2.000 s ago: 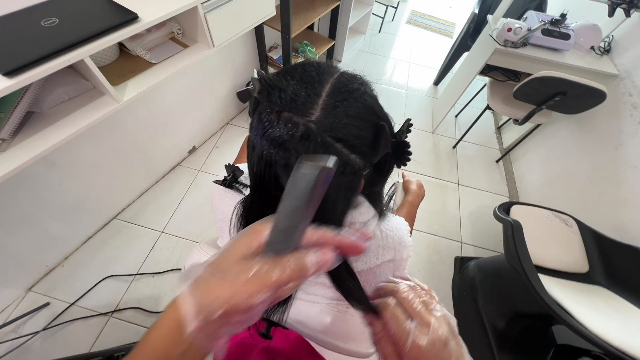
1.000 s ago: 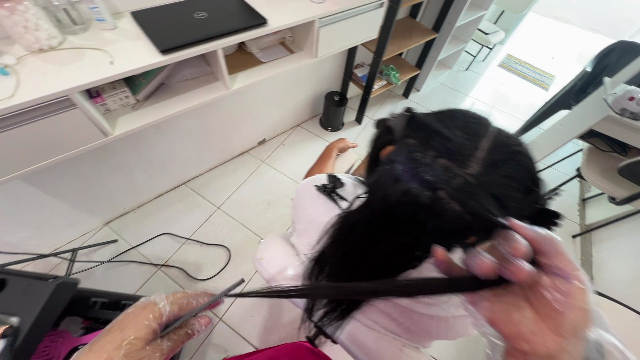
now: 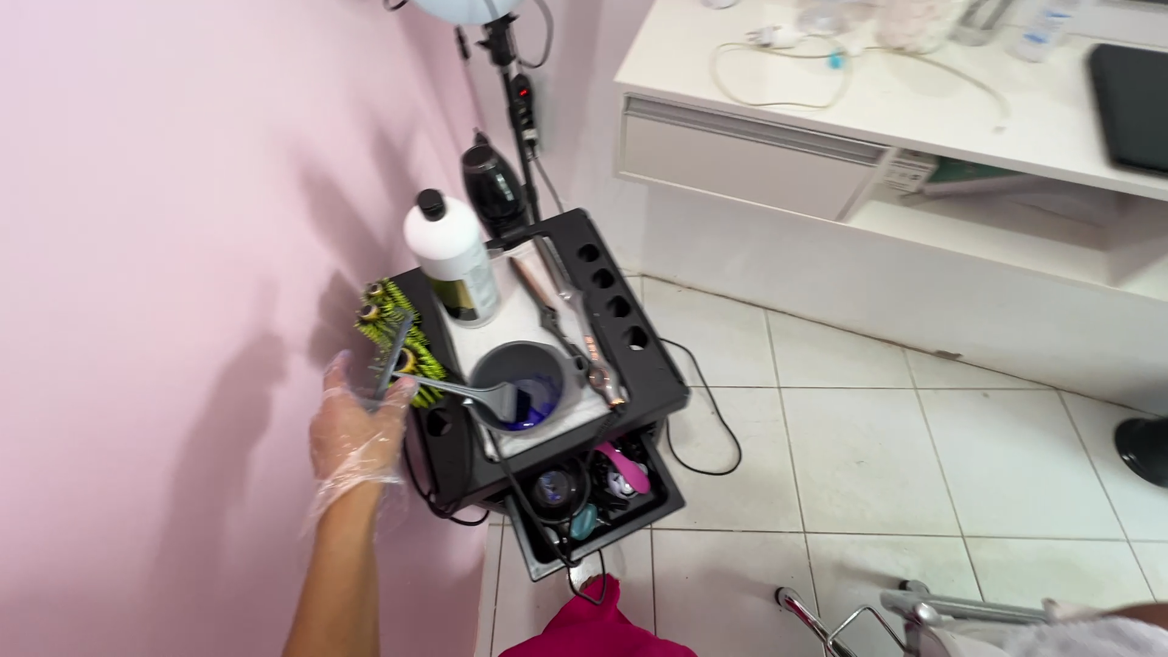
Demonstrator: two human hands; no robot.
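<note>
My left hand (image 3: 360,424), in a clear plastic glove, is at the left side of a black salon trolley (image 3: 657,379). Its fingers hold a grey comb (image 3: 394,351) upright beside green-bristled round brushes (image 3: 415,342). The handle end of a grey tint brush (image 3: 470,392) reaches to the fingertips; whether they grip it is unclear. Its bristles rest in a dark bowl (image 3: 518,365) with purple product. Behind the bowl stands a white bottle (image 3: 447,251), and to the right lie hair styling irons (image 3: 575,328). My right hand is out of view.
An open trolley drawer (image 3: 607,520) holds a pink brush and other items. A black hair dryer (image 3: 493,187) hangs behind the trolley, with cables around it. A white counter (image 3: 757,137) stands at the upper right. Chrome chair legs (image 3: 849,620) are at the lower right.
The view has swung far left from the seated person's hair to the trolley. My left hand has moved to the trolley's brushes, and my right hand, which held a hair strand, has left view.
</note>
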